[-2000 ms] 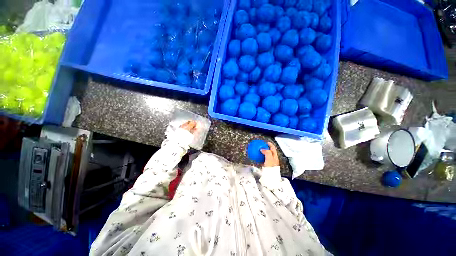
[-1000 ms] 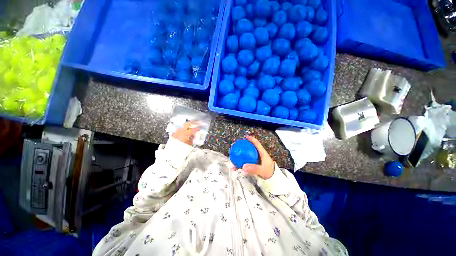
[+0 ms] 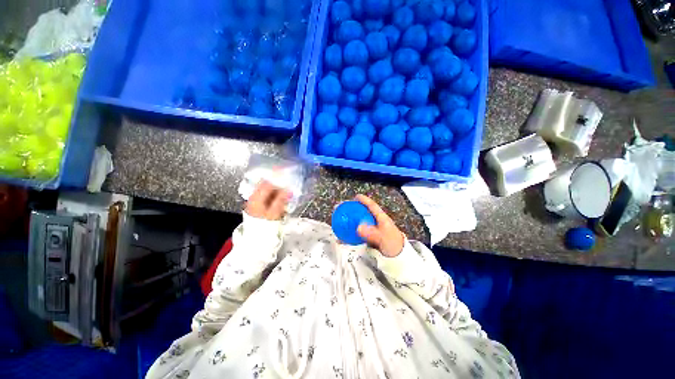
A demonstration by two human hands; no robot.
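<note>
My right hand (image 3: 383,230) holds a blue ball (image 3: 348,222) over the bench edge, in front of my lap. My left hand (image 3: 268,200) is at the near side of the clear plastic bags (image 3: 294,178), its fingers on them; it is somewhat blurred, and whether it grips a bag cannot be told. The ball and the bags are apart. The bulk crate (image 3: 314,159), heaped with matte blue balls, stands behind the hands.
A crate with glossy bagged balls (image 3: 255,92) stands left of the bulk crate. White tissue (image 3: 442,210), bag bundles (image 3: 520,164), a mug (image 3: 590,189) and a loose blue ball (image 3: 579,237) lie right. Yellow-green items (image 3: 37,118) are far left; an empty crate (image 3: 573,37) is back right.
My right hand has brought the ball leftward, away from the tissue and closer to my left hand. My left hand has moved slightly down and left at the bags.
</note>
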